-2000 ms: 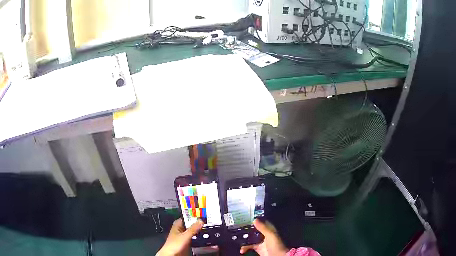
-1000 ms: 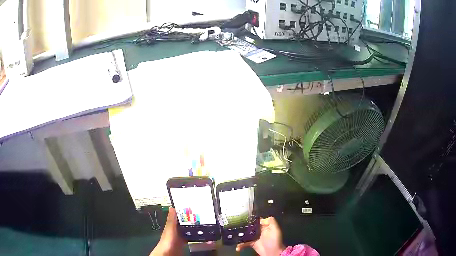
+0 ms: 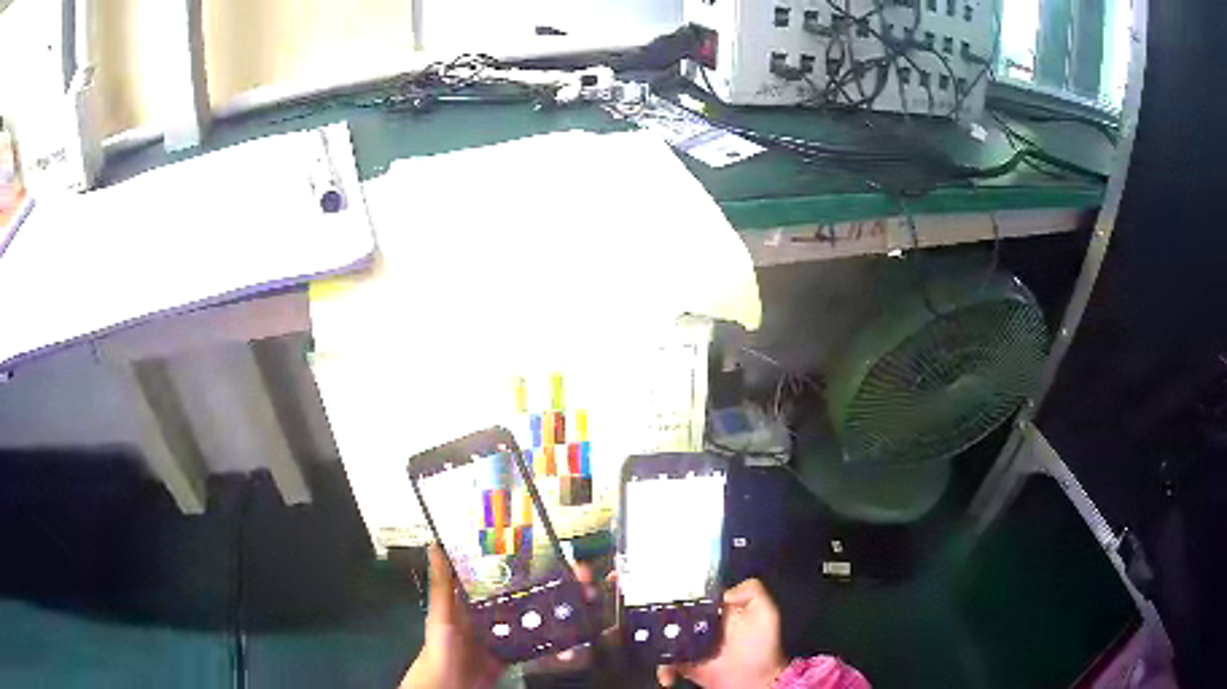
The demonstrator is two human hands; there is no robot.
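Note:
My left hand [image 3: 451,643] holds a dark smartphone [image 3: 501,545], tilted with its top to the left. Its camera app screen shows coloured squares. My right hand [image 3: 748,635], with a pink sleeve, holds a second smartphone [image 3: 672,559] nearly upright. Its camera app screen is mostly washed-out white. The phones are apart. Behind them a color chart [image 3: 563,444] shows on the upright white test chart board [image 3: 390,417]; the phones hide its lower part. Fingertips show between the two phones, partly hidden.
A green desk fan [image 3: 942,377] stands at right rear. Dark flat phones with small white labels [image 3: 836,567] lie before it. A shelf [image 3: 915,202] behind carries cables and a white perforated box [image 3: 848,54]. A white clipboard-like sheet [image 3: 175,256] lies at left. A metal frame [image 3: 1076,316] stands at right.
The left phone has moved up and left and tilted, away from the right phone. The right phone has shifted right. The chart on the board shows more clearly.

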